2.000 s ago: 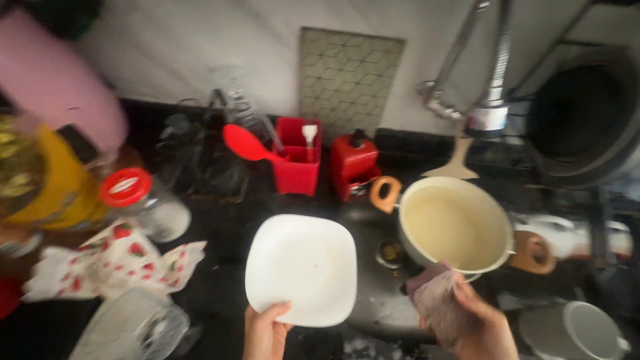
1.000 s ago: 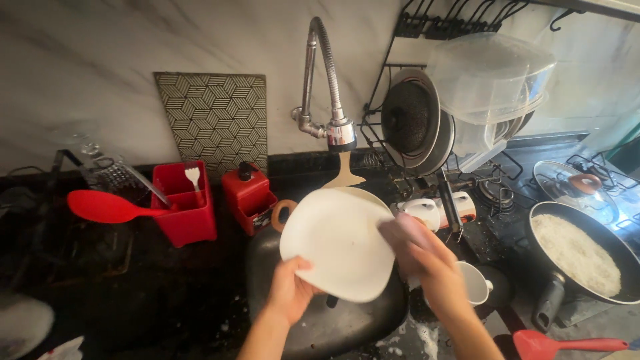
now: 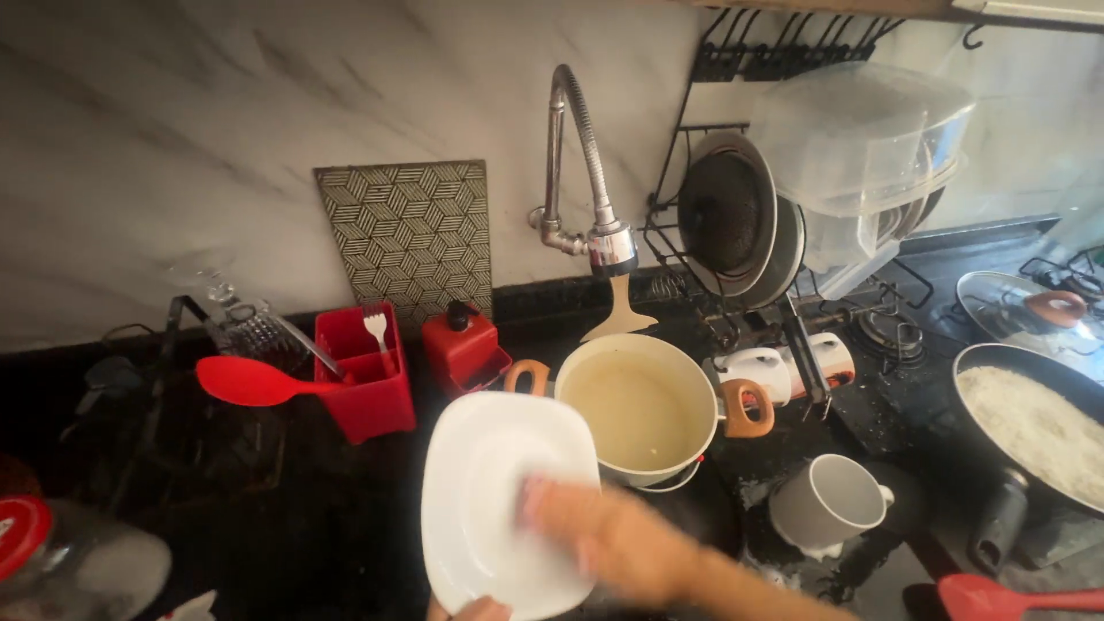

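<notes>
A white rounded-square plate (image 3: 483, 483) is tilted up in my left hand (image 3: 479, 609), whose fingertips grip its lower edge. Blurred by motion, my right hand (image 3: 612, 535) lies over the plate's right half; whether a cloth or sponge is in it cannot be made out. Behind the plate stands a cream pot (image 3: 638, 405) with wooden handles and cloudy liquid inside. Above the pot hangs the head of a flexible chrome faucet (image 3: 612, 246), with a beige spatula (image 3: 619, 310) behind it.
At left are a red utensil holder (image 3: 366, 405) with a red spoon (image 3: 250, 382), a red soap dispenser (image 3: 460, 341) and a red-lidded jar (image 3: 103, 561). To the right stand a grey mug (image 3: 830, 500), a dish rack with pans (image 3: 729, 211), and a frying pan of white food (image 3: 1035, 431).
The plate has tipped more upright and moved off the pot, which it hid one second ago. A greyish cloth, visible in my right hand two seconds ago, cannot be made out now.
</notes>
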